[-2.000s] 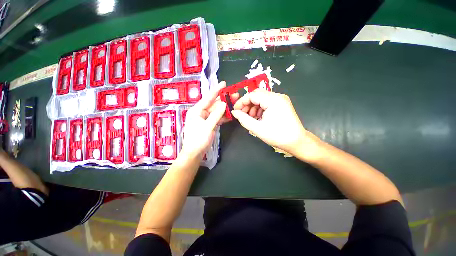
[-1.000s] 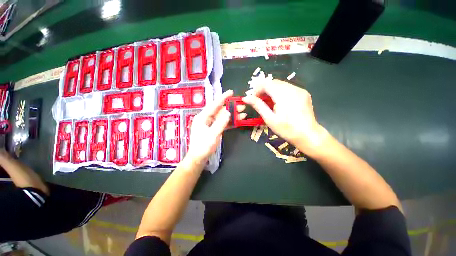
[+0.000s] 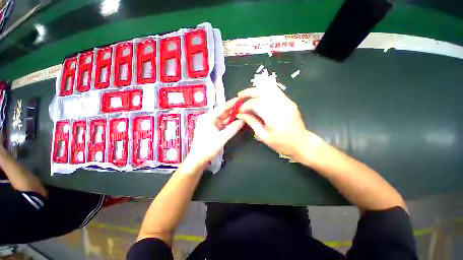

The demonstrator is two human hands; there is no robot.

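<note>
A red plastic frame (image 3: 236,108) is held between my two hands right of the tray, tilted so that it shows narrow; fingers hide most of it. My left hand (image 3: 207,136) grips its left side. My right hand (image 3: 274,118) has its fingertips on the right side of the frame. A translucent tray (image 3: 219,66) holds rows of red frames, with an empty pocket at the left of its middle row. Small pale strips (image 3: 265,80) lie in a loose heap just behind my right hand. Whether a strip is in my fingertips cannot be told.
A black block (image 3: 352,29) stands at the upper right over the white edge strip (image 3: 416,42). Longer tan strips (image 3: 287,158) are mostly hidden under my right hand. Another person's arm (image 3: 21,173) is at the far left, near a dark object (image 3: 31,118) on the green bench (image 3: 365,117).
The held frame has turned from lying flat towards me to a steep, narrow view. My right hand has moved slightly left and closer to my left hand, covering more of the tan strips.
</note>
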